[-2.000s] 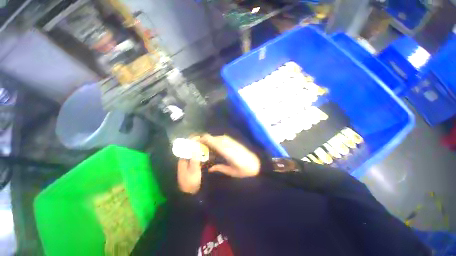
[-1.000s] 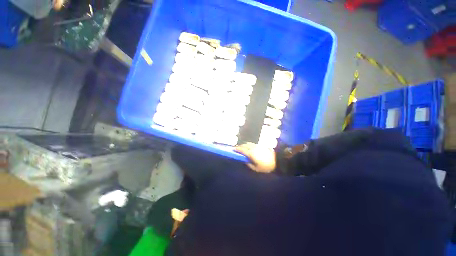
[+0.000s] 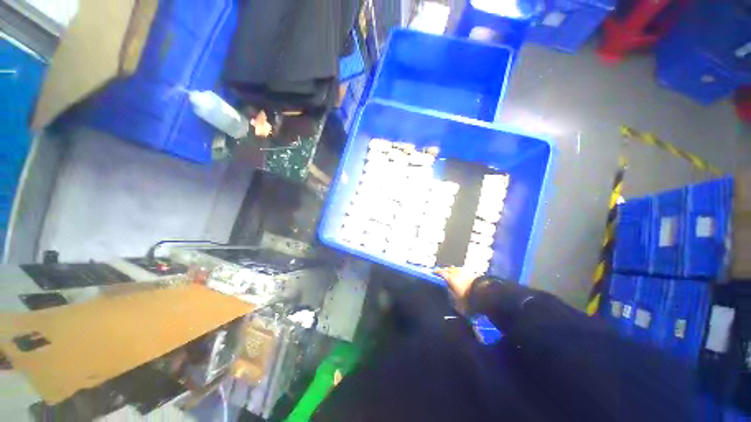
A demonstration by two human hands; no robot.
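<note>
A large blue tote bin (image 3: pixel 539 210) lies ahead. Glare-white moulded parts (image 3: pixel 395 202) fill rows on its left side, and one more row stands at right, beyond a black separator sheet (image 3: pixel 461 218). My right hand (image 3: pixel 458 280) is at the bin's near rim, fingers pointing left; whether it grips the rim is unclear. A small pale patch (image 3: pixel 338 377) shows at the green tote bin (image 3: pixel 317 391), low centre; it may be part of my left hand or a part, too small to tell.
The machine with a yellow-tan fixture (image 3: pixel 254 350) and a tan board (image 3: pixel 123 334) is at lower left. Another blue bin (image 3: pixel 440 70) stands behind. Stacked blue crates (image 3: pixel 659 247) stand at right beside yellow-black floor tape (image 3: pixel 609 247). Another person's hand (image 3: pixel 261 124) is near a bench.
The view has swung left and widened; the blue bin sits farther right and looks smaller. My right hand went from the part held near my lap to the bin's near rim and stays there.
</note>
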